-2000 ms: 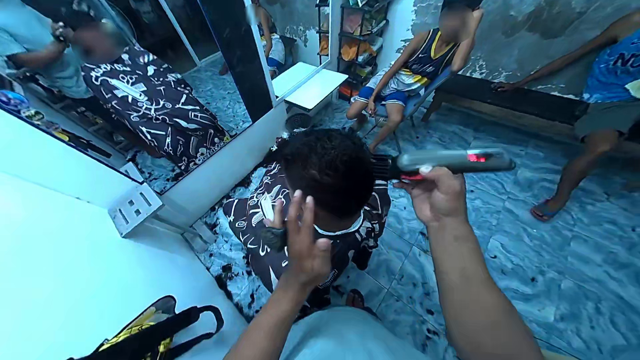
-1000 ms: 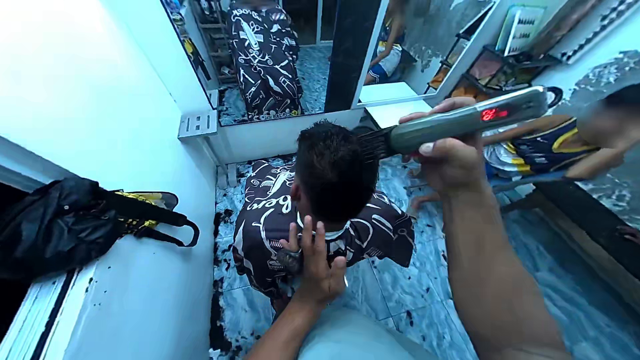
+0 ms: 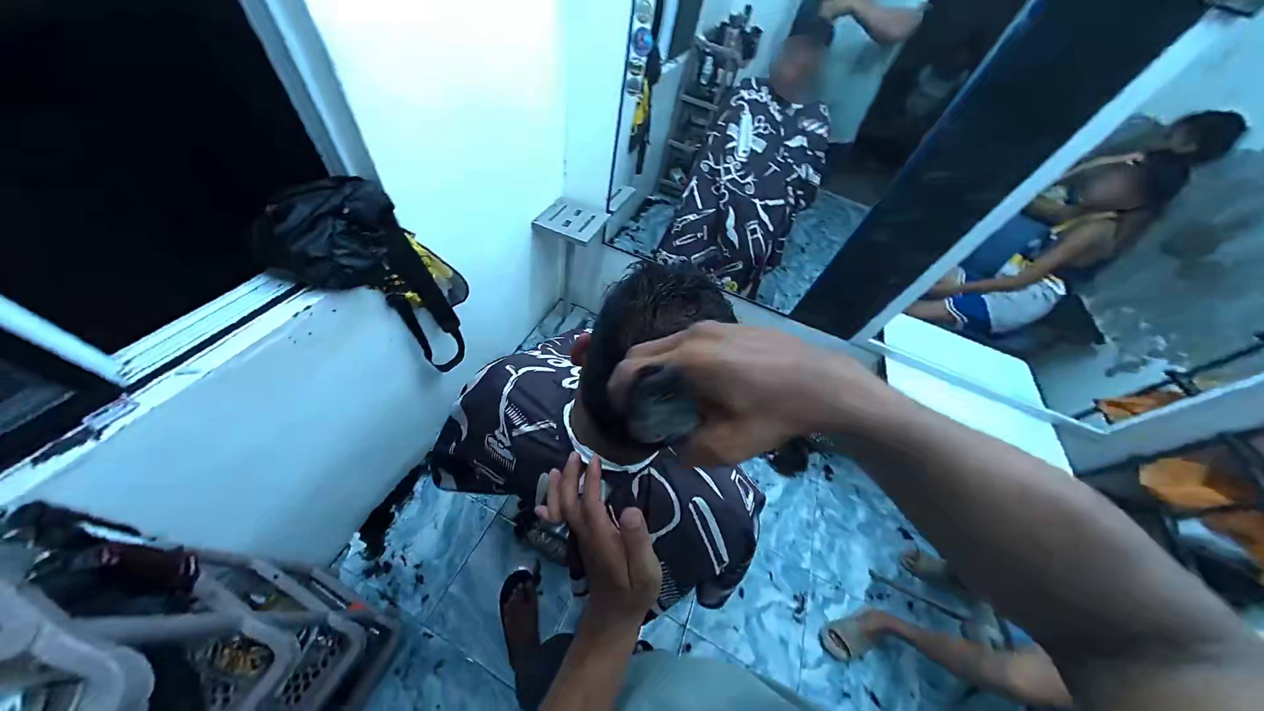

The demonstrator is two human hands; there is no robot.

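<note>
A seated person, seen from behind, has short dark hair (image 3: 657,296) and wears a black barber cape (image 3: 513,415) printed with white tools, with a white neck strip (image 3: 602,456) at the collar. My right hand (image 3: 731,390) grips a hair clipper (image 3: 664,405), its end toward me, at the back of the head. The cutting edge is hidden. My left hand (image 3: 607,538) is raised just below the collar, near the upper back, fingers apart and holding nothing; whether it touches the cape I cannot tell.
A mirror (image 3: 839,188) stands ahead, with a white ledge (image 3: 968,385) at right. A black bag (image 3: 331,232) lies on the left sill. A grey plastic rack (image 3: 247,632) is at lower left. Hair clippings dot the tiled floor (image 3: 444,583). Another person's legs (image 3: 938,642) extend at lower right.
My right hand and the clipper have moved from the right side of the head to its back. The view has swung toward the left wall.
</note>
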